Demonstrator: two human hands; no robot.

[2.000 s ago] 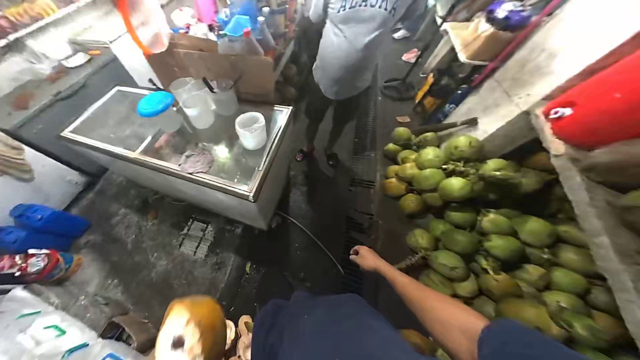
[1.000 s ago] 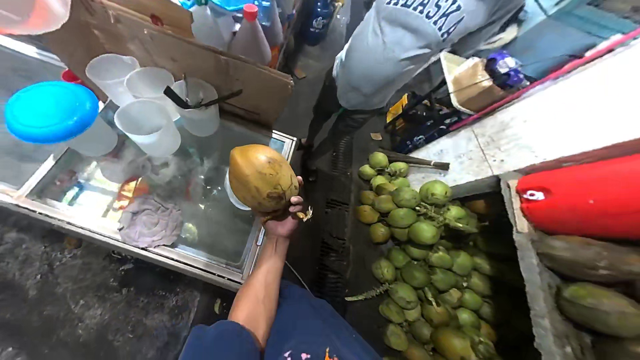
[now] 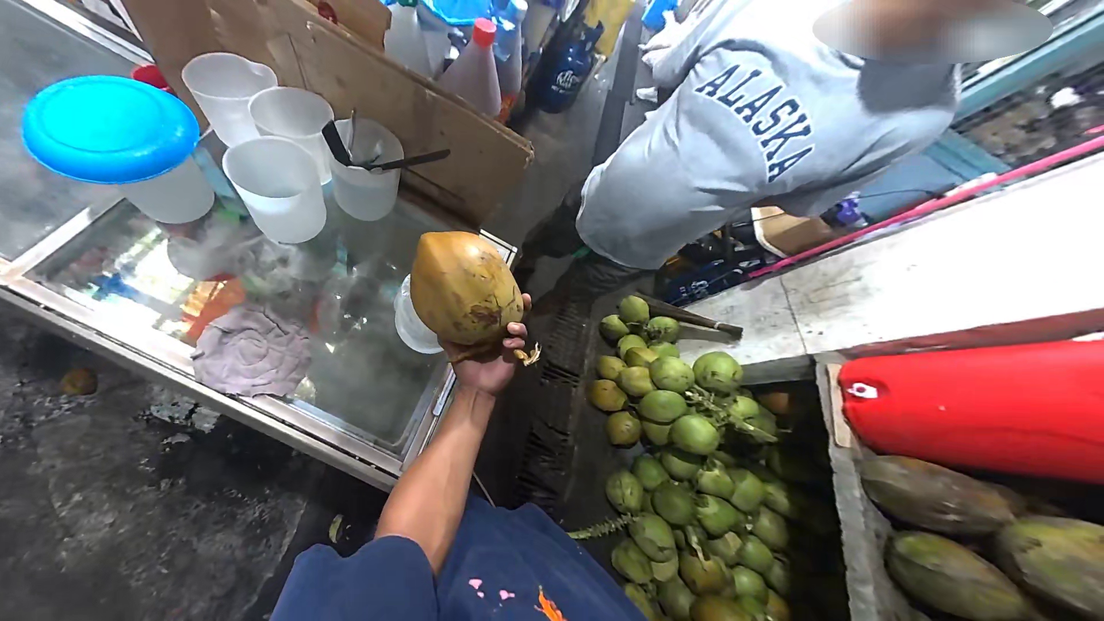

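My left hand (image 3: 490, 366) holds a large yellow-brown coconut (image 3: 466, 289) from below, with its fingers curled round the lower right side. A small dry stalk stands out by the fingertips. The coconut is above the near right corner of a glass-topped case (image 3: 371, 397), partly over a translucent container (image 3: 414, 319). My right hand is out of view. On the glass are a crumpled greyish-purple cloth (image 3: 252, 352), several translucent plastic pitchers (image 3: 276, 190) and a container under a blue lid (image 3: 110, 129). Dark-handled utensils (image 3: 388, 161) rest in one pitcher.
A heap of green coconuts (image 3: 690, 500) lies right of a floor drain grate (image 3: 548, 431). A person in a grey shirt (image 3: 733, 147) stands ahead. A cardboard panel (image 3: 414, 112) edges the case. At right, a concrete ledge (image 3: 849, 517) borders a red object (image 3: 975, 405) and larger brownish-green coconuts (image 3: 957, 573).
The yellow-brown coconut, at the lower left two seconds ago, is now raised in my left hand over the case's corner. My right hand has left the view. The view has shifted greatly.
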